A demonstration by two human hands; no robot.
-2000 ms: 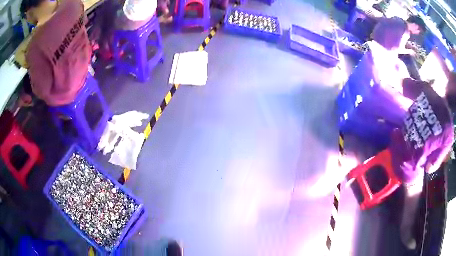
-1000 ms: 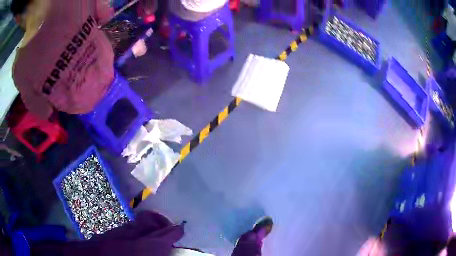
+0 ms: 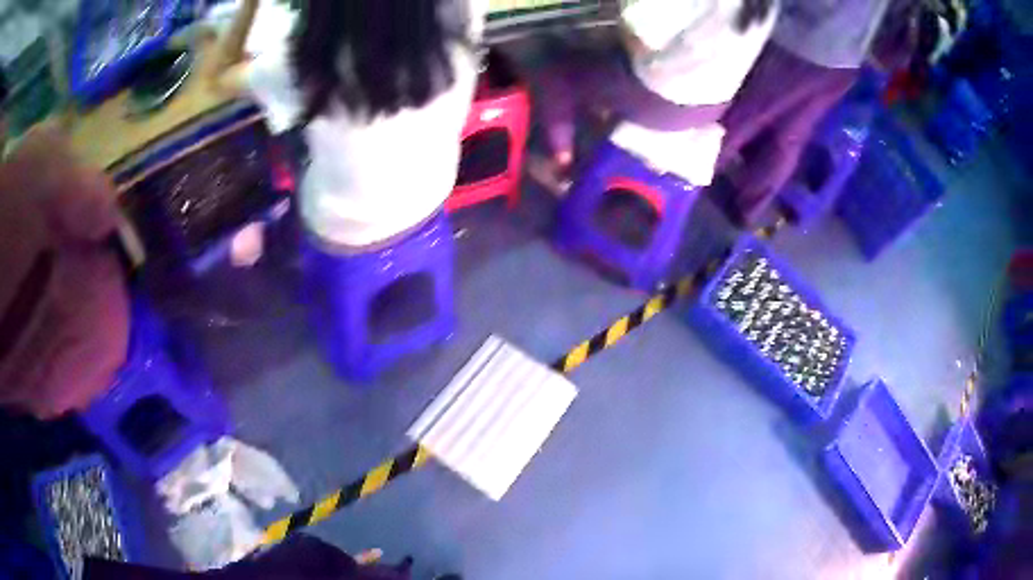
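Observation:
A dark sleeve crosses the bottom edge at the left, with a small pale patch that may be part of my left hand [image 3: 368, 556]; its fingers are too small and blurred to read. My right hand is out of the picture. A flat stack of white sheets [image 3: 495, 417] lies on the floor over the yellow-black tape. A crumpled whitish plastic bag [image 3: 221, 499] lies left of the tape. A blue crate of small speckled parts [image 3: 82, 515] stands at the lower left, partly cut off by the sleeve.
Seated people [image 3: 380, 170] on blue stools [image 3: 385, 312] line the bench [image 3: 113, 136] at the left and top. A person in purple trousers [image 3: 776, 125] is at the top. At the right stand a parts-filled crate [image 3: 782, 329], an empty crate [image 3: 881, 465] and another parts crate [image 3: 971, 487].
The view has swung left and forward. The white sheets and right-hand crates appear lower and closer, and more seated people show. The dark sleeve has dropped toward the bottom edge.

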